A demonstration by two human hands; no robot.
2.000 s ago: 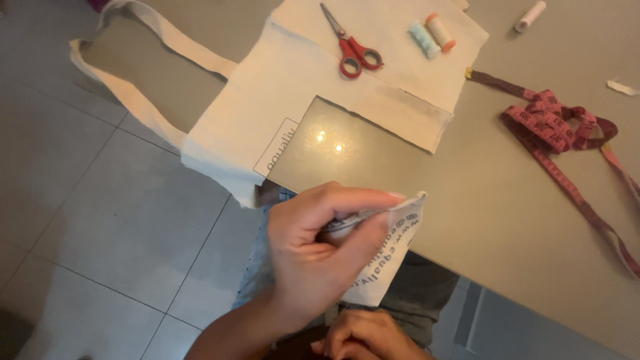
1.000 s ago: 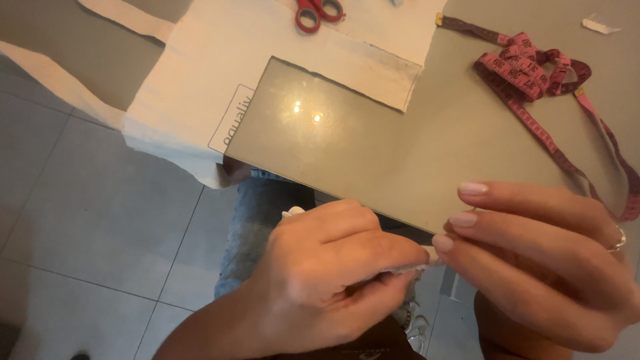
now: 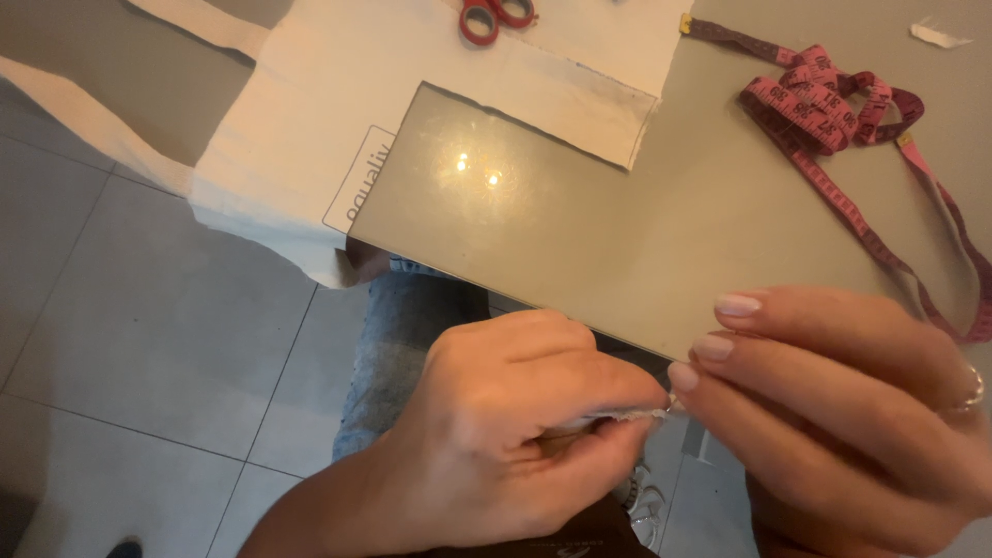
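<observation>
My left hand [image 3: 535,418] is closed on a small piece of white fabric [image 3: 632,416], whose frayed edge shows between thumb and forefinger. Most of the fabric is hidden in the fist. At its right, my right hand [image 3: 837,403] has thumb and fingertips brought close together at the fabric's end; whether they pinch a thread or needle cannot be told. Both hands are over the table's near edge. Beyond them lies a cream cloth bag [image 3: 310,101] with a cut-out corner, its straps [image 3: 101,132] hanging to the left.
Red-handled scissors [image 3: 496,15] rest on the bag at the top. A pink tape measure [image 3: 821,108] lies loosely coiled on the glossy table [image 3: 542,225] at the right, with a white scrap [image 3: 939,36] beyond it. Tiled floor [image 3: 155,310] shows at the left.
Two seconds ago the printed white fabric stood out from my left hand; now it is mostly hidden. My right hand has come up to its edge from low in view. The view has shifted.
</observation>
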